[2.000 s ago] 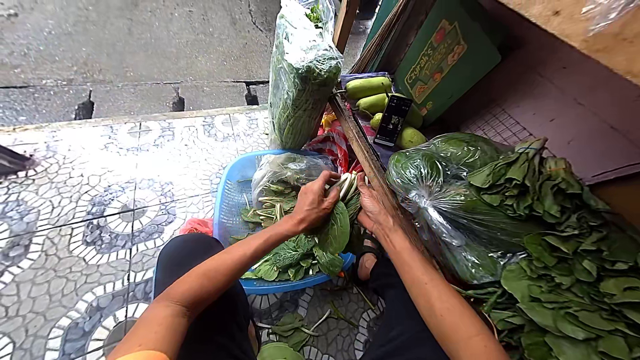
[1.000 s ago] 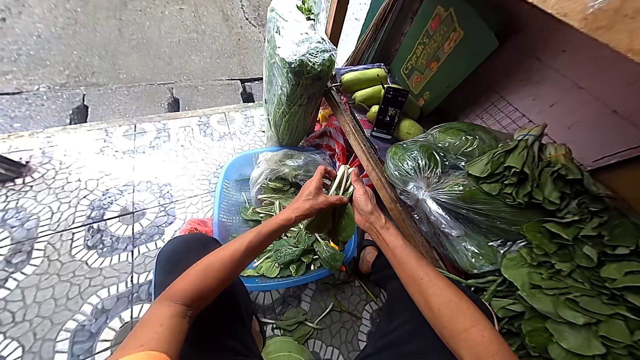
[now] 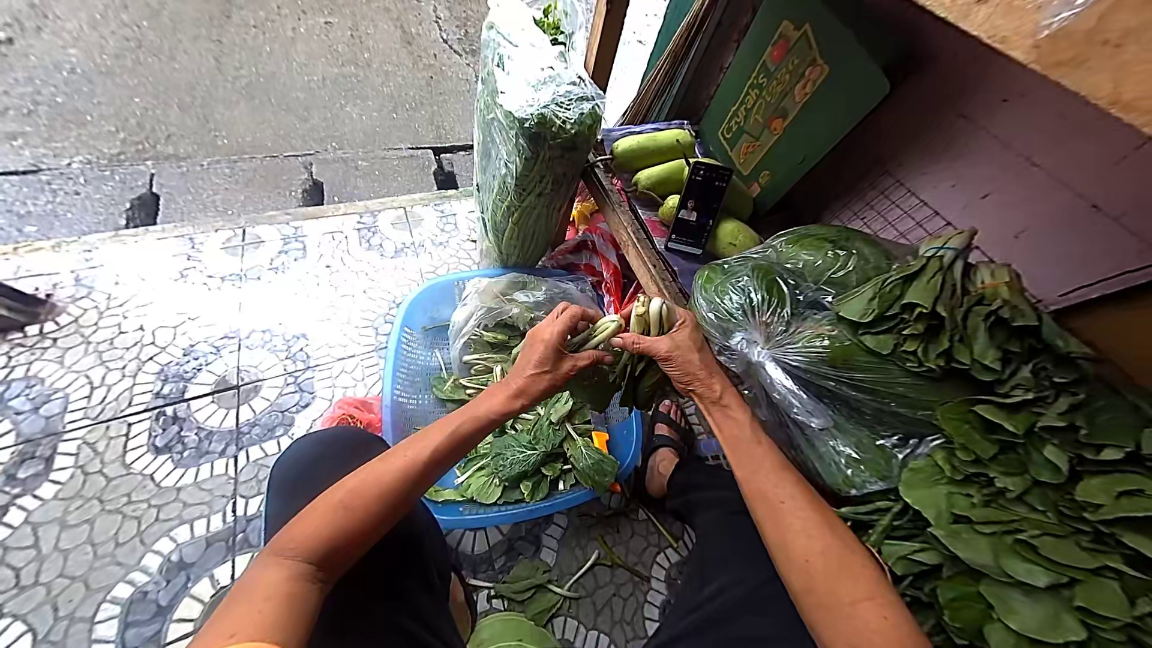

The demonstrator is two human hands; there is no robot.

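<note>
My left hand (image 3: 555,354) is closed around the pale stems of some leafy greens (image 3: 596,334). Close beside it, my right hand (image 3: 677,353) grips a second group of stems (image 3: 650,315), cut ends upward, their dark leaves hanging below. Both hands are over the right side of a blue plastic basket (image 3: 393,396). Inside the basket are loose leafy greens (image 3: 522,452) and a clear plastic bag (image 3: 486,310) with more greens. An orange piece of plastic (image 3: 600,441), perhaps a knife handle, shows at the basket's right side.
Bundled leafy greens (image 3: 1035,504) and a clear bag of green produce (image 3: 792,360) lie at right. Beyond a wooden bar (image 3: 634,234) are green gourds (image 3: 652,149) and a phone (image 3: 700,207). A tall bag of greens (image 3: 531,153) stands behind the basket. Leaves (image 3: 531,585) lie on the tiles.
The stems, held together between both hands a second ago, are now in two groups, one in each hand. The orange piece in the basket shows more plainly than two seconds ago.
</note>
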